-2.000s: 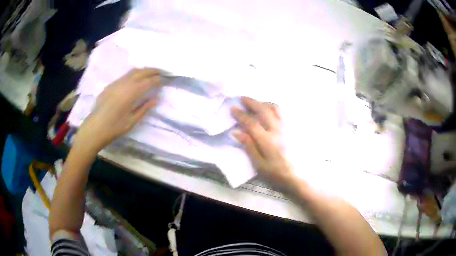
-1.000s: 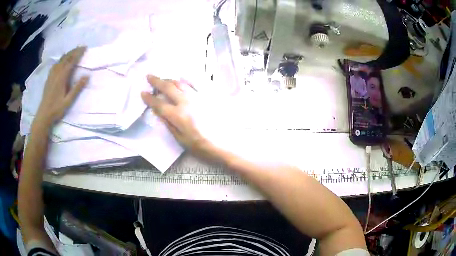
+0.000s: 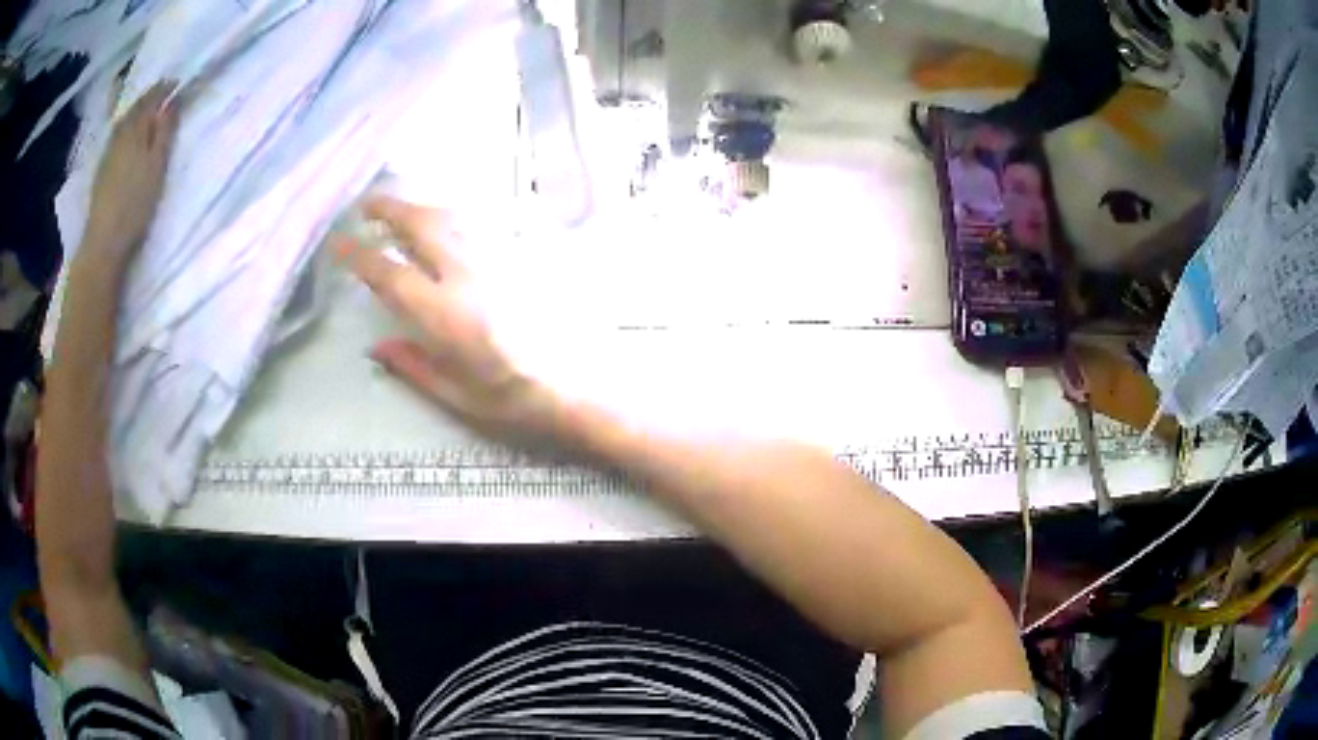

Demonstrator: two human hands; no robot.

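Observation:
White and pale bluish cut pieces (image 3: 239,217) lie in a long folded heap at the left of the table, running from the top edge down to the front edge. My left hand (image 3: 135,166) lies on the left side of the heap; its fingertips are blurred and I cannot tell whether it grips cloth. My right hand (image 3: 441,325) is just right of the heap with its fingers apart, thumb low, over the white table (image 3: 477,499). It holds nothing that I can see.
The sewing machine (image 3: 744,159) stands at top centre. A lit smartphone (image 3: 1000,239) lies right of it with a white cable (image 3: 1023,492) plugged in. Printed papers (image 3: 1243,311) hang at the right edge. A ruler scale (image 3: 362,474) runs along the front edge. A white roll (image 3: 1197,648) is at lower right.
The flat stacked pieces at the left now appear as a long folded heap. My right hand has come off the cloth. The machine and phone have shifted left and up in view.

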